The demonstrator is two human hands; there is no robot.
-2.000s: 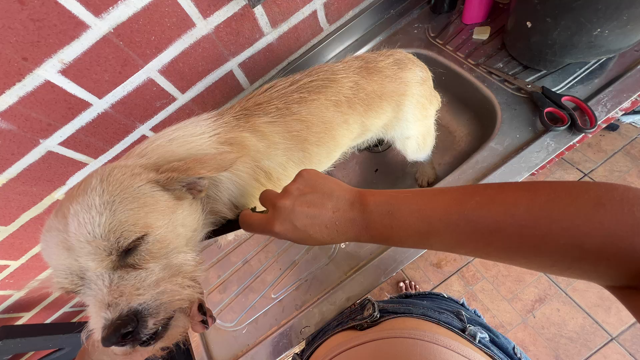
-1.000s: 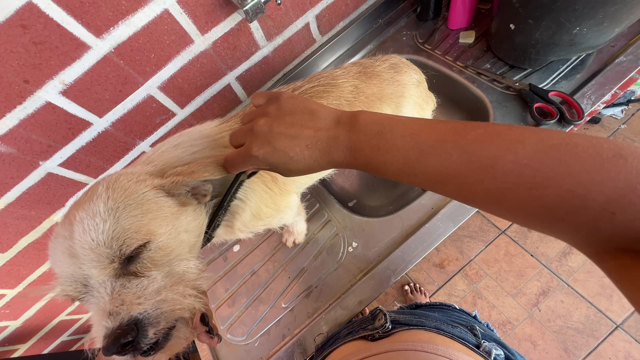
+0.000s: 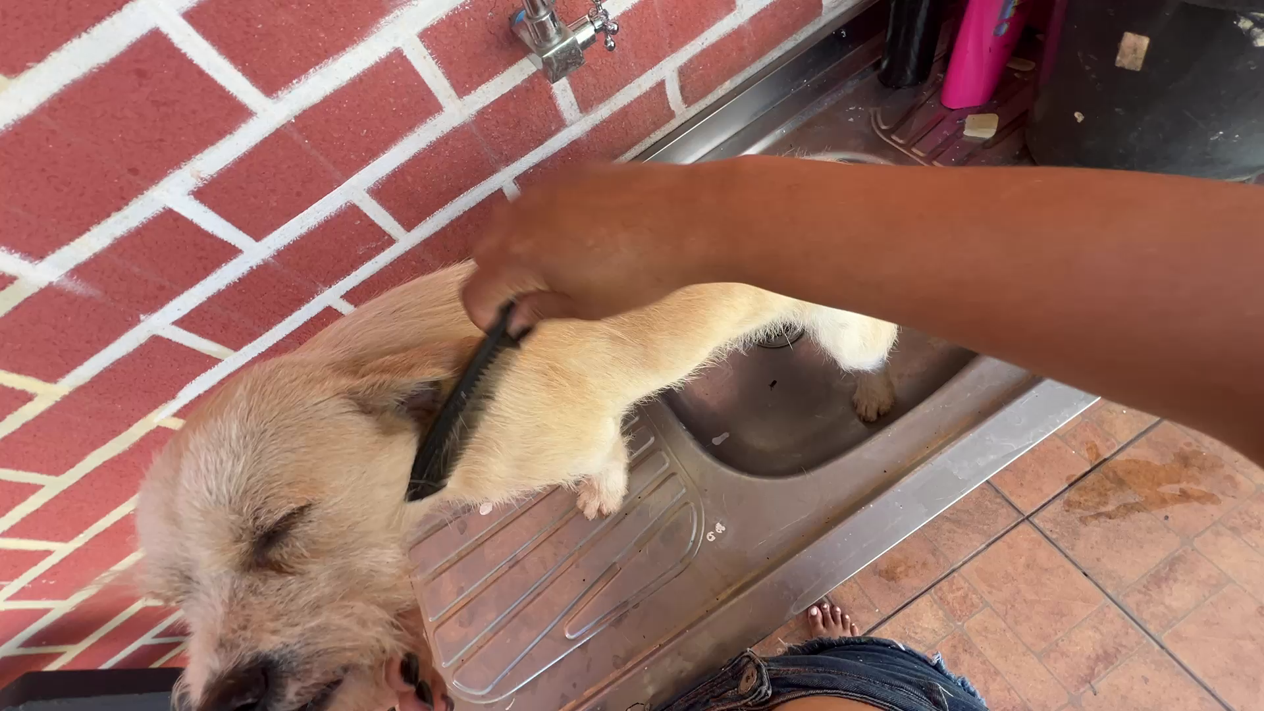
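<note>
A light tan dog (image 3: 592, 365) stands on a stainless steel sink, a front paw on the ribbed drainboard (image 3: 553, 592) and a hind paw in the basin (image 3: 790, 425). My right hand (image 3: 543, 252), slightly blurred, grips a black comb (image 3: 454, 420) whose teeth lie against the fur of the dog's neck, just behind the ear. At the bottom edge, my left hand (image 3: 420, 681) is under the dog's chin; only some fingers with dark nails show. The dog's eye looks closed. My right forearm crosses over the dog's rear and hides part of its back.
A metal tap (image 3: 563, 39) juts from the red brick-patterned wall. Behind the basin stand a pink bottle (image 3: 983, 49), a dark bottle (image 3: 908, 44) and a large black container (image 3: 1145, 99). Brown floor tiles (image 3: 1086, 563) lie beyond the sink's front edge, with a bare foot (image 3: 829, 619) there.
My right hand has moved from the dog's lower side up to its upper neck, the comb with it. The scissors seen earlier at the right no longer show. The dog's head stays held low.
</note>
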